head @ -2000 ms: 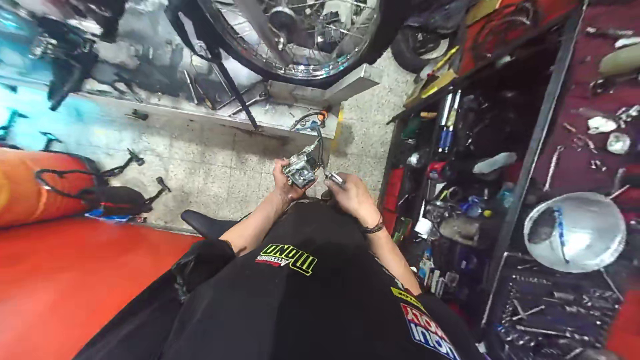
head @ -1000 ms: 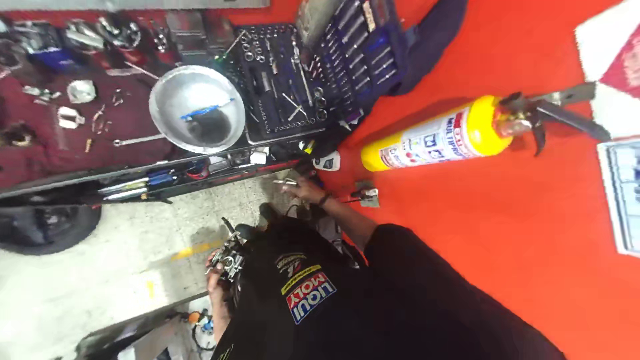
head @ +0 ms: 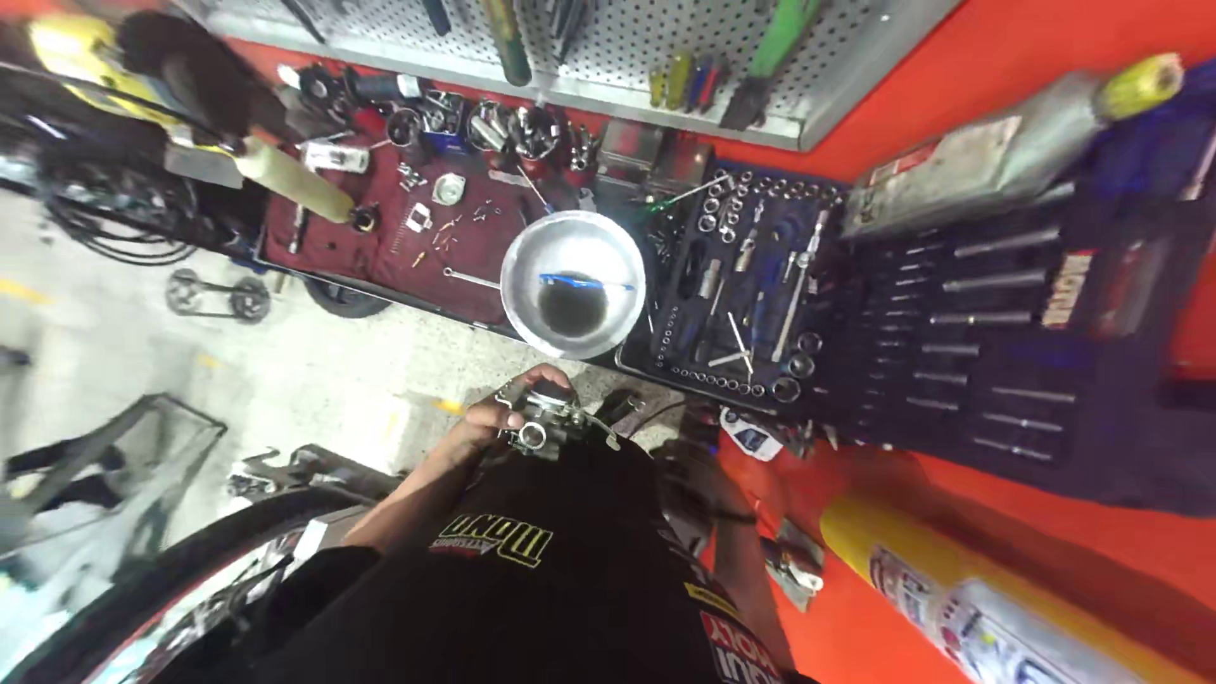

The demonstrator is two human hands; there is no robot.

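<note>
My left hand [head: 494,410] holds a metal carburetor [head: 543,423] in front of my black shirt, close to the bench edge. My right hand [head: 686,456] is low at the right, beneath the edge of the bench; it is dark and blurred, so whether it holds anything does not show. Beyond the carburetor, a round metal bowl [head: 518,294] stands on the bench with dark liquid and a blue-handled tool in it. To its right lies an open socket set [head: 698,328] with sockets, ratchets and a T-shaped bar.
A dark red mat [head: 332,256] bears small parts, a spring and a combination wrench [head: 472,278]. Tools hang on a perforated metal panel [head: 608,38]. A yellow cylinder [head: 1026,589] is at lower right, a motorcycle wheel [head: 218,560] at lower left.
The view has swung from the motorcycle wheel to the tool bench. The carburetor remains in my left hand. My right hand, beside the carburetor two seconds ago, is now apart from it.
</note>
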